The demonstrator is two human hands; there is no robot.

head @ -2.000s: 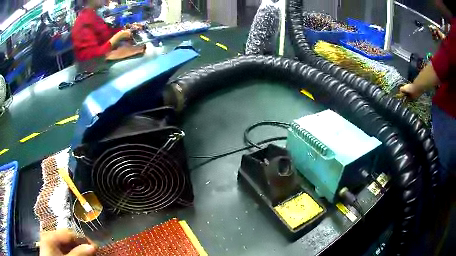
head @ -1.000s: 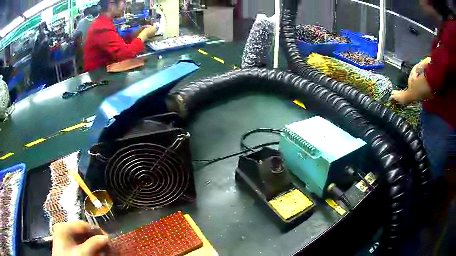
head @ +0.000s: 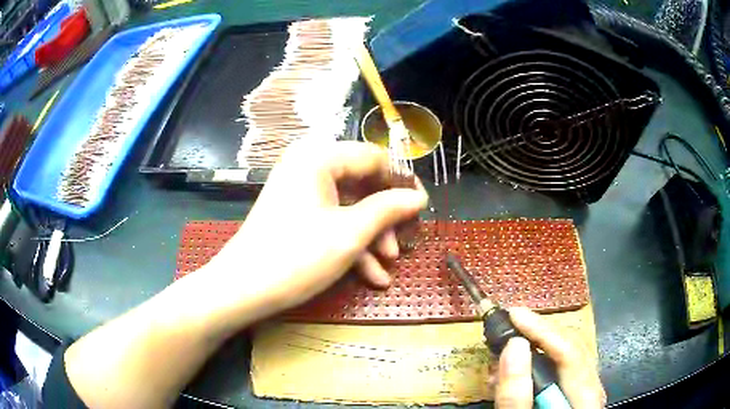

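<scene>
My left hand is over the middle of the red-brown board, thumb and fingers closed on a small bunch of lead wires with whitish ends. My right hand holds the soldering iron like a pen at the lower right. Its metal tip is at the board, right of my left hand. A thin wire shows faintly just above the tip; whether they touch I cannot tell. The board lies on a tan cardboard pad with thin strands on it. My left hand hides part of the board.
Behind the board stand a blue tray and a black tray of leads, a flux cup with a yellow-handled brush, and the fume fan. The iron stand with its yellow sponge is at the right.
The view has tilted down onto the board and trays. My left hand now shows fully, over the board's middle. My right hand with the soldering iron has come into view.
</scene>
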